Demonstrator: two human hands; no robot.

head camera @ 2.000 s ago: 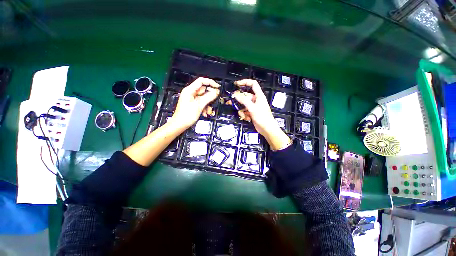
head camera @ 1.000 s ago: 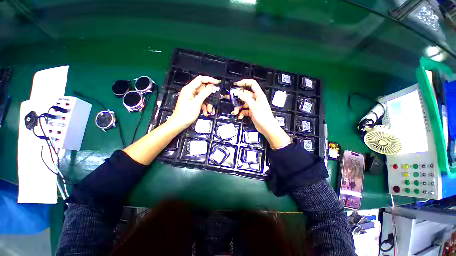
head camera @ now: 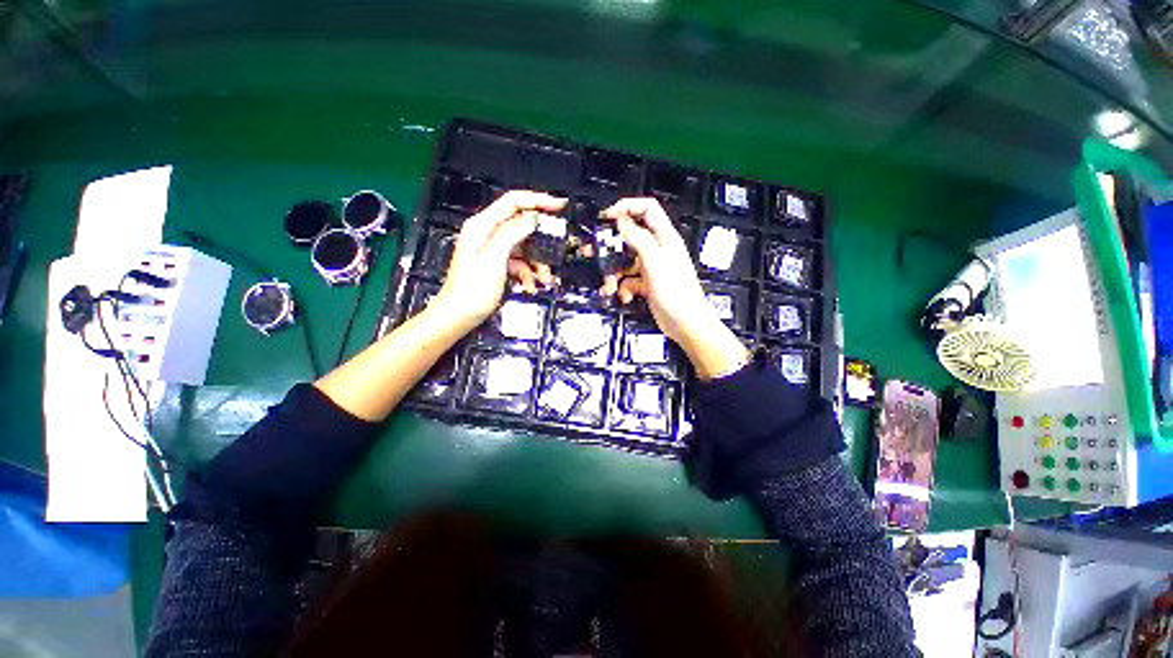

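My left hand (head camera: 491, 261) is over the upper middle of the black blister tray (head camera: 482, 154) and holds a small dark smartwatch unit (head camera: 549, 239) between thumb and fingers. A pale patch shows on that unit's face. My right hand (head camera: 654, 266) is just right of it and holds a second dark smartwatch unit (head camera: 610, 244), also with a small pale patch. The two units are close together; the dark tray behind them blurs their edges, so I cannot tell if they touch. Units with whitish faces sit in the front pockets, such as this one (head camera: 508, 377).
Round watches (head camera: 341, 255) and cables lie left of the tray. A white socket box (head camera: 190, 315) stands on white paper (head camera: 84, 437) at the far left. Right of the tray are a smartphone (head camera: 906, 456), a cream fan (head camera: 984, 356) and a control panel (head camera: 1061, 450) with coloured buttons.
Both units have turned in my fingers, so more of their faces, with pale patches, now shows. My hands have stayed in nearly the same place over the tray.
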